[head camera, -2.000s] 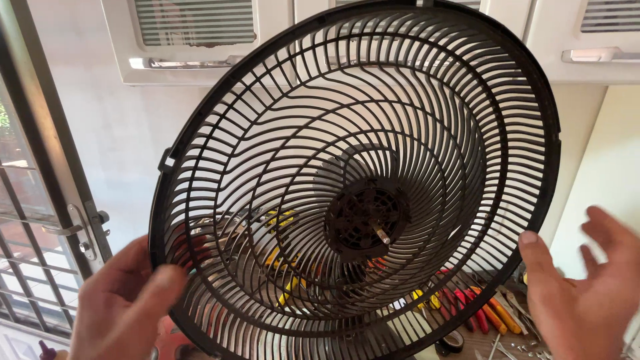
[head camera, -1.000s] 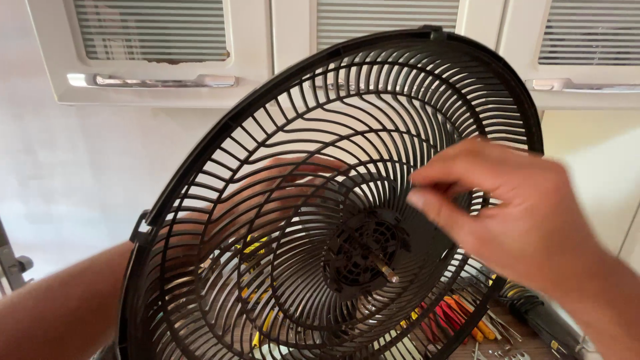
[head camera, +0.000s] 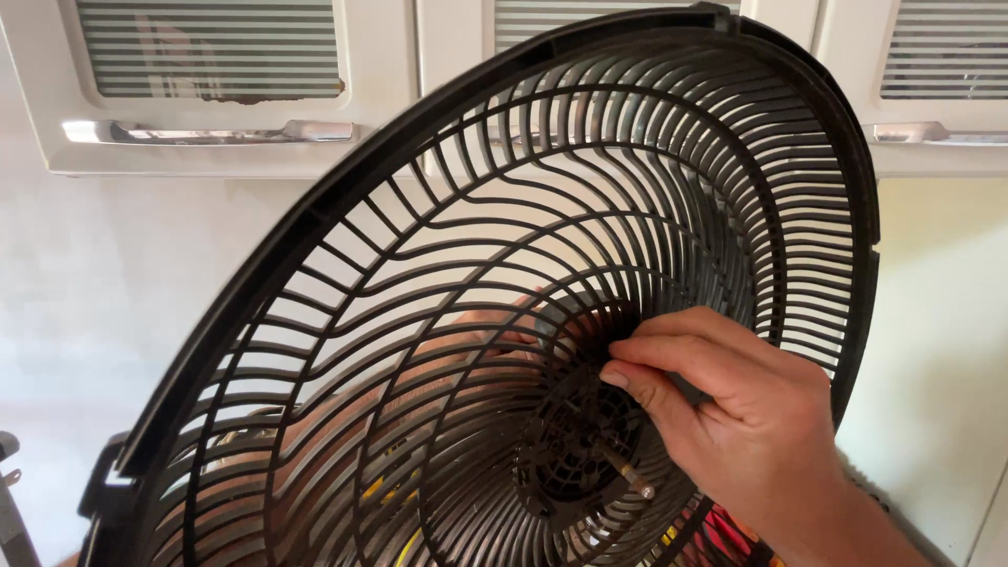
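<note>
A black plastic fan grille (head camera: 551, 213) fills much of the view, tilted, with its hollow side facing me. At its hub, a metal motor shaft (head camera: 626, 472) sticks out toward me. My right hand (head camera: 732, 394) is inside the grille just above the hub, thumb and forefinger pinched together; whether something small is between them cannot be told. Behind the grille, seen through its ribs, my left hand (head camera: 504, 315) is beside the dark motor housing (head camera: 571, 315); its fingers are mostly hidden, so its hold is unclear.
White wall cabinets with striped glass panes and chrome handles (head camera: 209, 132) hang behind the grille. Red-handled tools (head camera: 728, 528) lie low behind it at the right. Yellow items (head camera: 386, 480) show through the ribs at the lower left. A dark metal part stands at the far left edge.
My left hand has gone from the grille's left rim to behind it. My right hand has moved from beside the right rim to near the hub. The view has shifted closer to the grille.
</note>
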